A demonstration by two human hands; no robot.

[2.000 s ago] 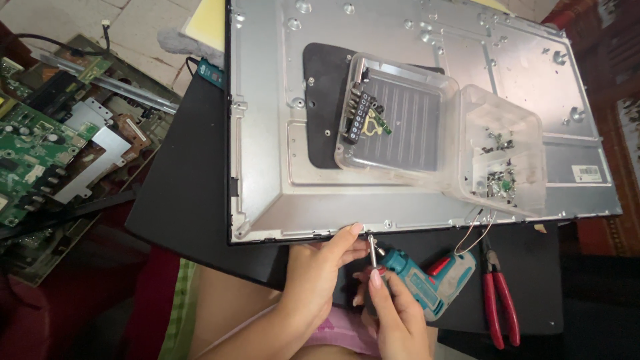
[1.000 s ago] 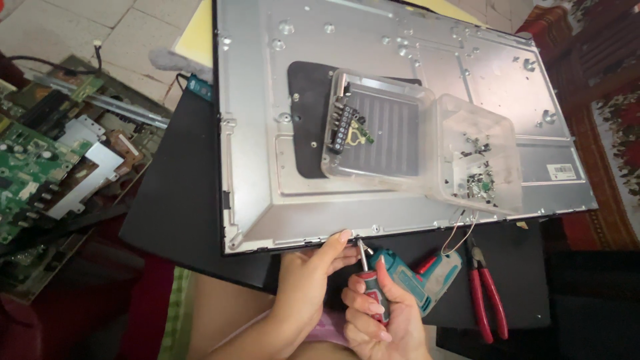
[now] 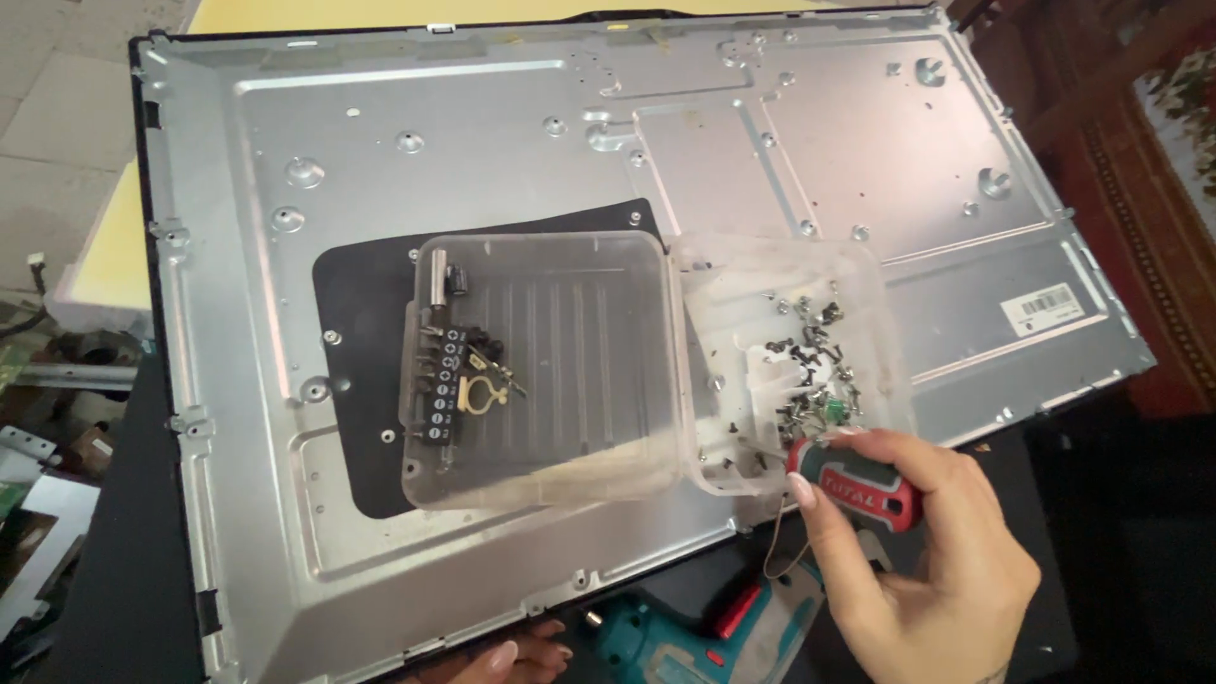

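My right hand (image 3: pixel 917 560) grips a red and dark-grey Total screwdriver (image 3: pixel 855 484) by its handle. The shaft points left over the near end of a clear plastic box (image 3: pixel 708 432) that holds many loose screws (image 3: pixel 812 351). Joined to it is the box's other half (image 3: pixel 570 361), with a black bit holder (image 3: pixel 444 385), a metal socket and a cream clip inside. Both halves rest on the metal back panel of a flat screen (image 3: pixel 456 579). Only fingers of my left hand (image 3: pixel 518 662) show at the panel's near edge; what they hold is hidden.
A teal cordless power tool (image 3: pixel 655 646) lies below the near edge, on a black surface. A thin cord loop (image 3: pixel 784 551) hangs beside the box. Circuit boards and metal brackets (image 3: pixel 47 522) lie at the far left. Yellow sheet material (image 3: pixel 114 256) shows behind the panel.
My right hand has moved with the screwdriver from the panel's near edge to the screw box. My left hand now shows only its fingers. The view has shifted closer over the panel.
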